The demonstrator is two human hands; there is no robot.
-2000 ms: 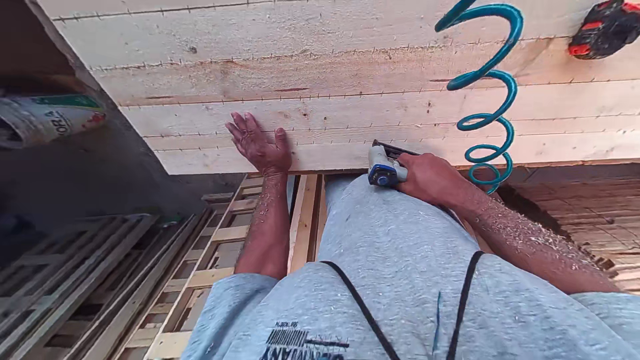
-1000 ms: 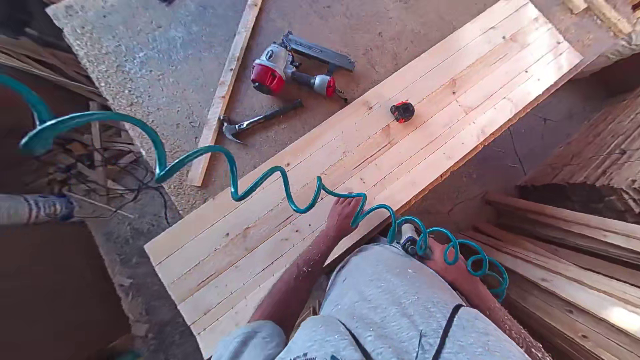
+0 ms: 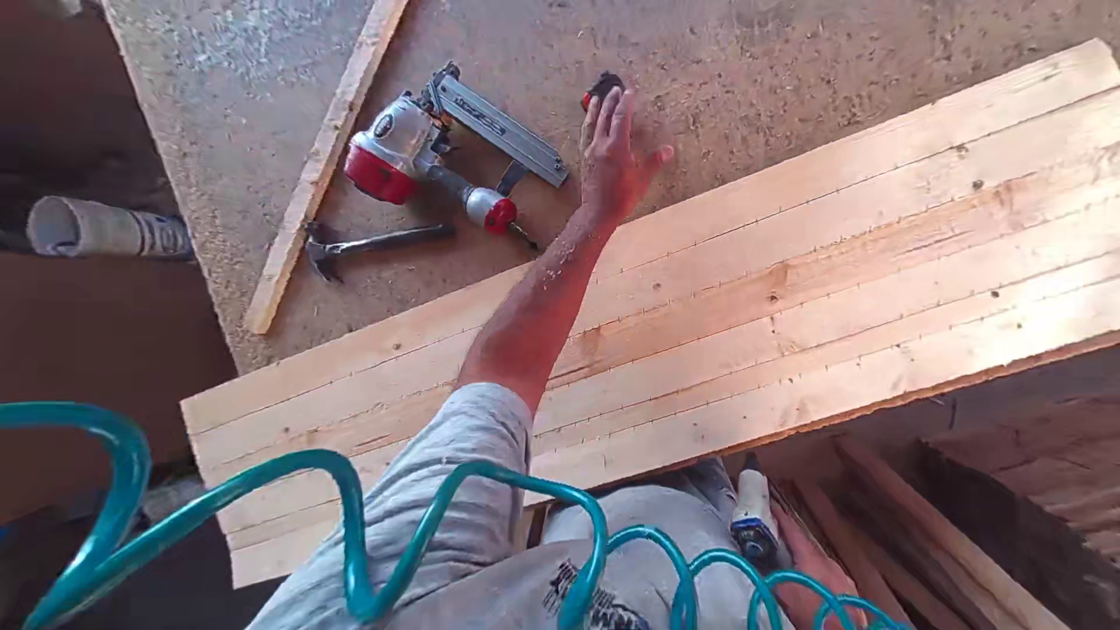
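Note:
My left hand (image 3: 615,162) reaches across a panel of joined wooden boards (image 3: 752,289), its fingertips at a small black and red object (image 3: 602,88) on the workbench. Whether the fingers grip that object is unclear. Low at the right, my right hand (image 3: 814,569) is around a white and blue air tool (image 3: 754,516), partly hidden behind a coiled teal air hose (image 3: 490,472). A red and silver pneumatic stapler (image 3: 420,144) lies on the bench, left of my left hand. Below it rests a claw hammer (image 3: 381,243).
A narrow wooden strip (image 3: 324,166) lies on the dusty workbench (image 3: 787,52), left of the stapler. Beyond the bench's left edge is a white tube-shaped container (image 3: 105,229). Loose boards (image 3: 945,534) stand below the panel at the right. The hose crosses the lower view.
My left hand has moved from the panel to the far side of it. The black and red object was on the panel and is now on the bench. The view has shifted a lot.

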